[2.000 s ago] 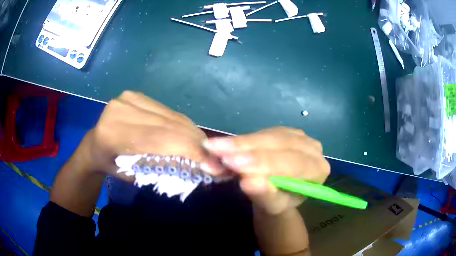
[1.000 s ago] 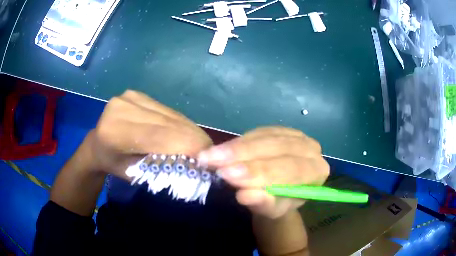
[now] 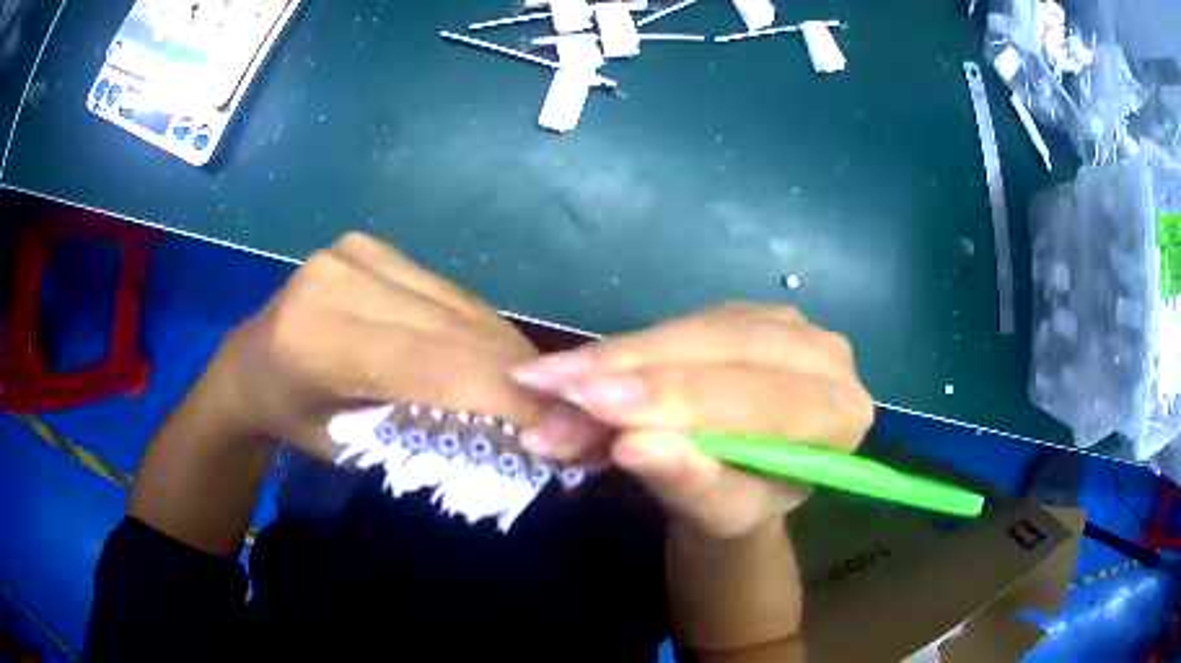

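My left hand [image 3: 389, 337] is closed around a fanned bunch of workpieces [image 3: 447, 447], held beyond the bench's near edge. Their round, dark-centred ends form a row, with ragged white material below. My right hand [image 3: 738, 408] holds a bright green craft knife [image 3: 848, 475] by its handle, which points to the right. The fingertips of my right hand are at the right end of the bunch, touching or nearly touching my left hand. The knife's tip is hidden or too blurred to see. Several tabbed rods [image 3: 580, 58] lie crossed at the far edge of the bench.
A white panel [image 3: 162, 123] lies at the left. A steel rule [image 3: 992, 194], a lidded clear box [image 3: 1094, 311] and crumpled clear bags [image 3: 1056, 65] are at the right. Small white crumbs [image 3: 793, 281] dot the bench mat. Below are a red stool [image 3: 78, 389] and a cardboard box [image 3: 894, 583].
The bunch has shifted slightly right and its ends now slope down to the right. My right hand has moved a little right and up, and the green handle is tilted more steeply than one second ago.
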